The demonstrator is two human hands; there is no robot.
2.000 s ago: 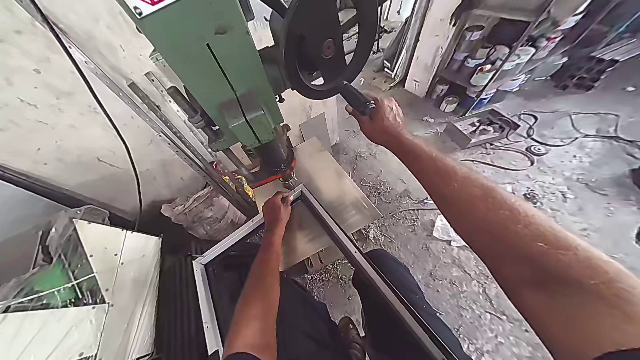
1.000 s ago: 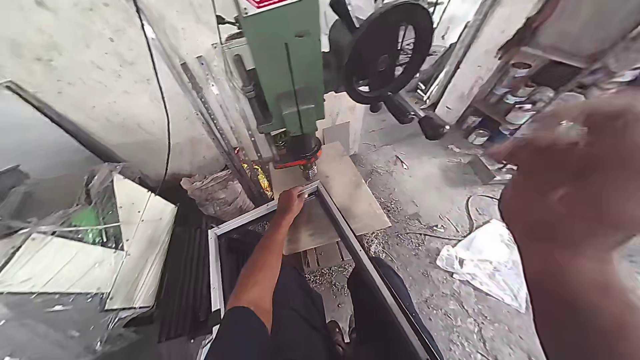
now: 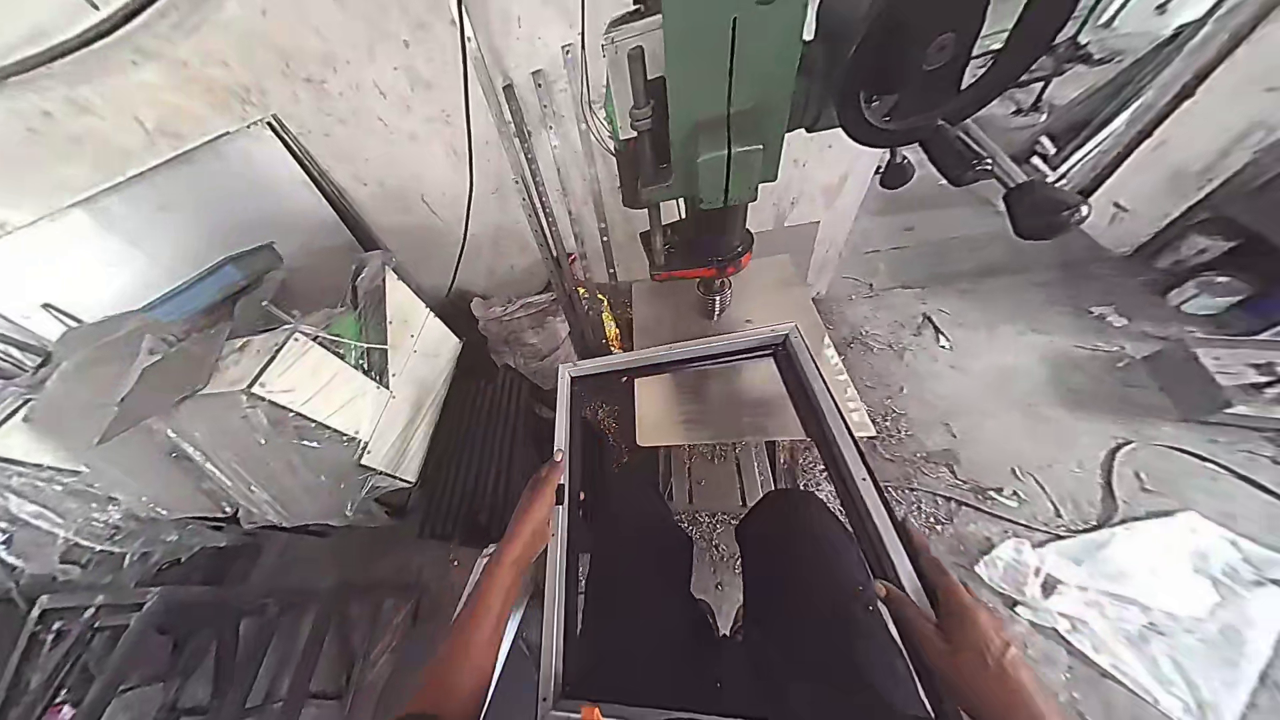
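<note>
A rectangular metal frame (image 3: pixel 563 430) lies tilted over my knees, its far end resting at or just above the flat metal plate (image 3: pixel 690 405) under a green drill press (image 3: pixel 720 110). My left hand (image 3: pixel 540 500) grips the frame's left side. On the right side, my right hand (image 3: pixel 950 615) holds the frame near its lower part, fingers partly hidden by the bar. The drill press's spindle tip (image 3: pixel 714 298) hangs just beyond the frame's far edge, touching nothing that I can see. Neither hand is on the black feed handwheel (image 3: pixel 930 60) at upper right.
Sheet metal offcuts (image 3: pixel 330 390) are piled at left, above a dark metal rack (image 3: pixel 200 640). Perforated metal strips (image 3: pixel 535 180) lean on the wall. At right, a cable (image 3: pixel 1110 480) and a white plastic sheet (image 3: pixel 1140 600) lie on the floor among metal shavings.
My right hand has left the handwheel's handle and now holds the frame's right side. My left hand has moved from the frame's far corner to its left side.
</note>
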